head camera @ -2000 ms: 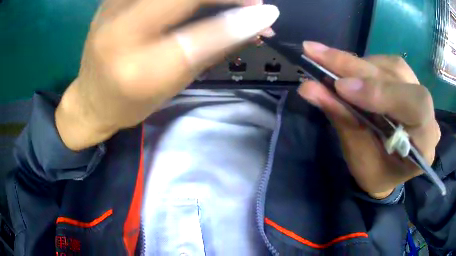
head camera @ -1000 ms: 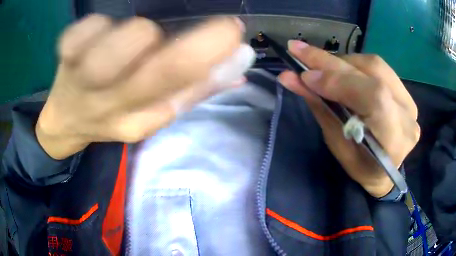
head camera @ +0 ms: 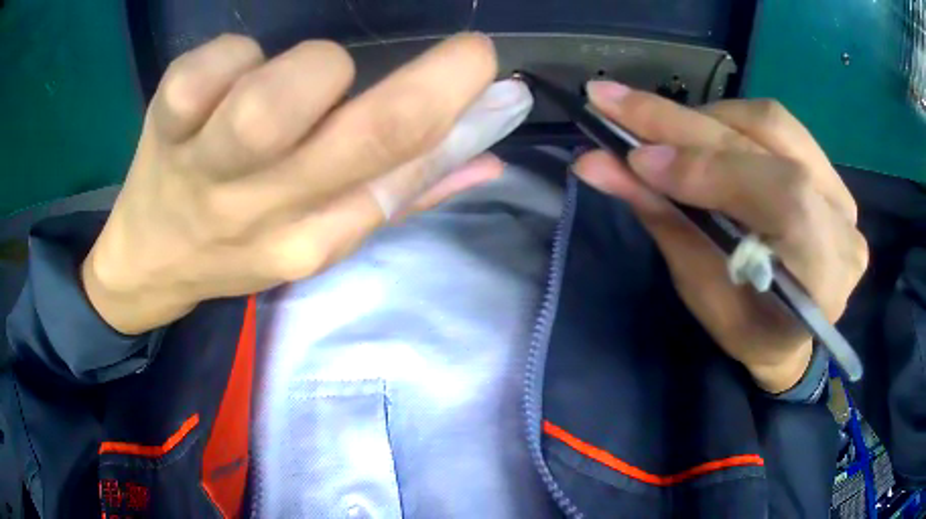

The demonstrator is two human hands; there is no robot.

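Observation:
My right hand [head camera: 731,223] holds the dark-tipped tweezers [head camera: 711,218], which have a whitish band and a silver rear end. Their tips reach a seat of the fixture bar [head camera: 640,59], beside a tiny copper coil [head camera: 518,77]. My left hand [head camera: 274,172] is over the left part of the bar, with a white finger cot [head camera: 472,132] on one finger, its tip at the same seat. Whether its fingers grip the bar or a wire is hidden. Two dark seats show farther right on the bar.
The black work tray [head camera: 749,25] surrounds the bar, with thin wires at its upper left. The green bench [head camera: 843,112] shows on both sides. A shiny clear object is cut off at the upper right edge. My dark jacket is close below the tray.
The bar now lies farther right and slightly higher than two seconds ago. My left hand has moved down and turned, its cot now at the coil. The tweezers have shifted slightly left.

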